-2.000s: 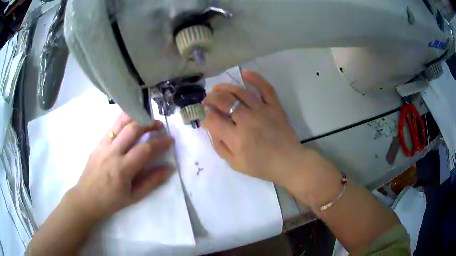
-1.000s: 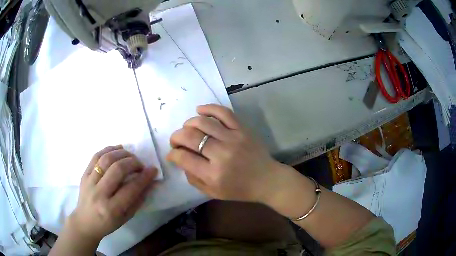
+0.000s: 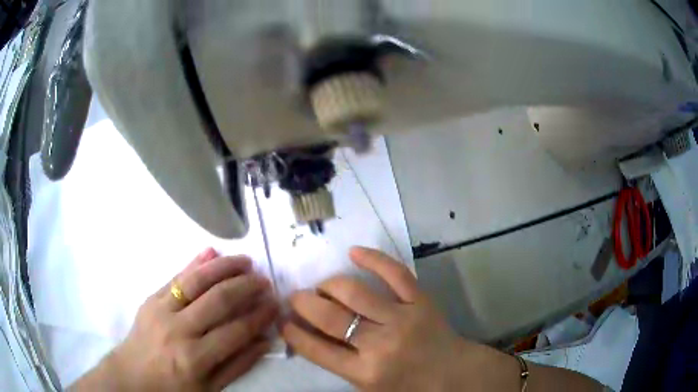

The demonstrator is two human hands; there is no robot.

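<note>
A white garment panel (image 3: 92,230) lies on the machine bed, with a dark straight seam (image 3: 264,237) running from under the machine head towards me. My left hand (image 3: 210,325) lies on the panel left of the seam, fingers bent and close together. My right hand (image 3: 375,321) lies on the cloth right of the seam, fingers slightly spread. Their fingertips nearly meet at the seam. The sewing machine head (image 3: 161,115) hides the needle and most of the foot area. A cream tension dial (image 3: 348,101) is on its front.
Red-handled scissors (image 3: 632,228) lie at the right. Stacked white pieces (image 3: 17,306) are at the far left, and loose white pieces (image 3: 589,348) at the lower right. A grey elongated shape (image 3: 67,115) hangs upper left.
The view has shifted, so the machine head appears larger and lower. My hands have come closer together at the seam and are nearer the foot area than one second ago.
</note>
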